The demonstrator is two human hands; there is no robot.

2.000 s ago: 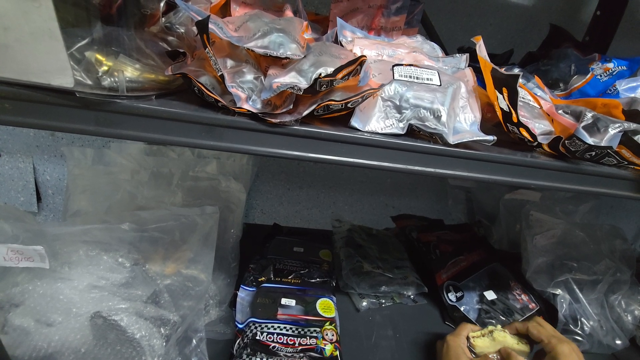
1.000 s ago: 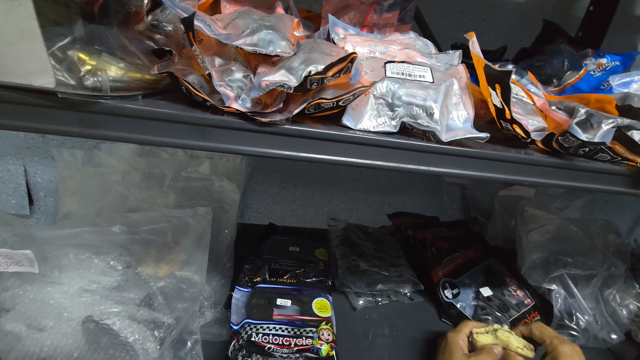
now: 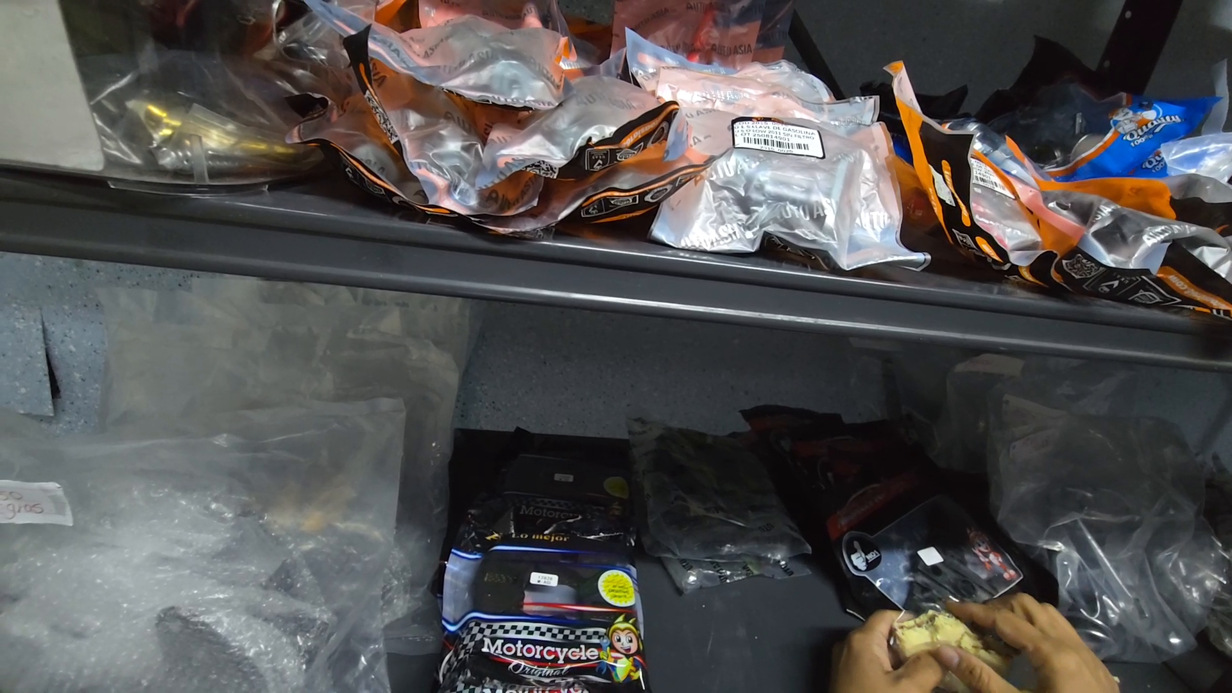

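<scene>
Low at the right, my left hand (image 3: pixel 881 656) and my right hand (image 3: pixel 1039 640) grip a small pale-yellow, crumbly-looking thing (image 3: pixel 938 635) from both sides, thumbs meeting in front of it. What it is cannot be told; its lower part is hidden by the fingers. Just behind the hands lies a black and red packet (image 3: pixel 929 555) with a small white sticker. To the left of it are a dark clear-wrapped packet (image 3: pixel 717 500) and a stack of black "Motorcycle" packets (image 3: pixel 539 616).
A dark metal shelf edge (image 3: pixel 616 289) crosses above the hands. On that upper shelf lie silver and orange parts bags (image 3: pixel 789 192) and a blue bag (image 3: pixel 1141 140). Large clear plastic bags (image 3: pixel 192 558) fill the lower left; more clear bags (image 3: pixel 1107 520) stand at the right.
</scene>
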